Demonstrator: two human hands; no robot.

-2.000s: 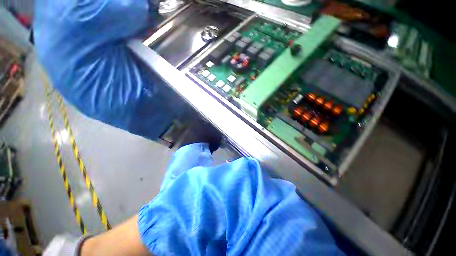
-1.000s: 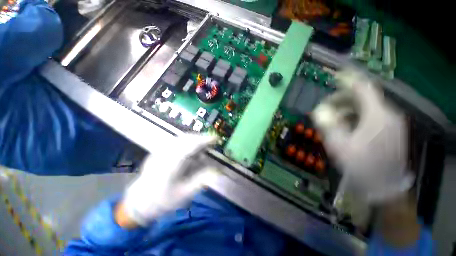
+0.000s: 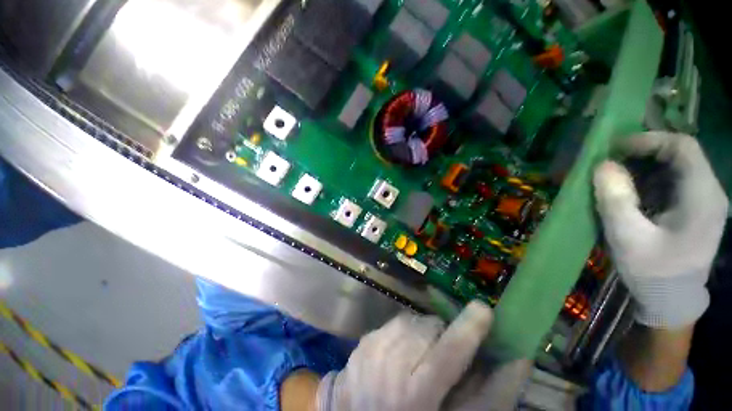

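The pale-green press bar (image 3: 562,217) spans the green circuit board (image 3: 321,148) from the upper right to the lower middle. My right hand (image 3: 662,221), in a white glove, is at the bar's right side; its fingers curl around a dark area, and the black knob cannot be made out. My left hand (image 3: 425,361), also gloved, is at the bar's near end with the thumb and fingers on either side of it. A toroidal inductor (image 3: 411,128) and white screw terminals (image 3: 307,189) show left of the bar. Copper coils (image 3: 576,305) are partly hidden behind it.
The conveyor rail (image 3: 193,233) with its dark chain curves along the board's near side. A shiny metal surface (image 3: 176,48) lies at the upper left. Pale green strips (image 3: 682,80) are at the right edge. Yellow-black floor tape (image 3: 48,345) and a blue sleeve are at the lower left.
The view has come closer to the board. Both hands have moved onto the press bar, the left from the rail and the right from above the copper coils.
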